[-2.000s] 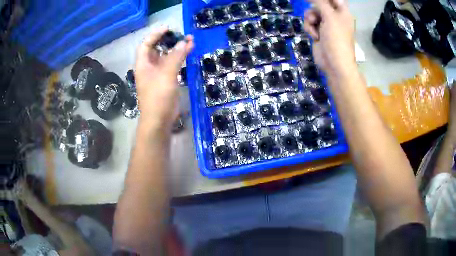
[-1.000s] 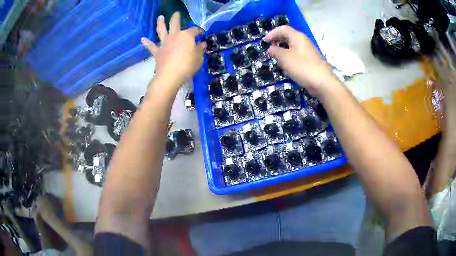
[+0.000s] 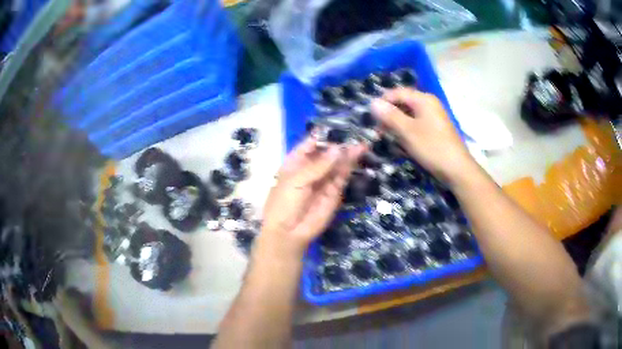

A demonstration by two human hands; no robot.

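The blue tray (image 3: 290,109) holds rows of camera modules (image 3: 361,269), small silvery boards with round black lenses. My left hand (image 3: 307,187) is over the tray's left side, palm turned up, its fingertips at a module (image 3: 335,135). Blur hides whether they grip it. My right hand (image 3: 426,133) is over the upper middle of the tray, palm down, with thumb and fingers curled close together. Whether it holds a small part cannot be seen. The hands are near each other but apart.
An open clear bag (image 3: 293,34) with dark contents lies at the tray's far edge. Stacked blue trays (image 3: 157,82) stand far left. Black camera housings (image 3: 160,255) and loose modules (image 3: 235,163) lie at left. White cloth (image 3: 492,135) and orange-yellow tape (image 3: 566,194) are at right.
My left hand has moved from the tray's far left corner inward over the modules and turned palm up. My right hand stays over the upper rows. The view has shifted, showing more of the bag.
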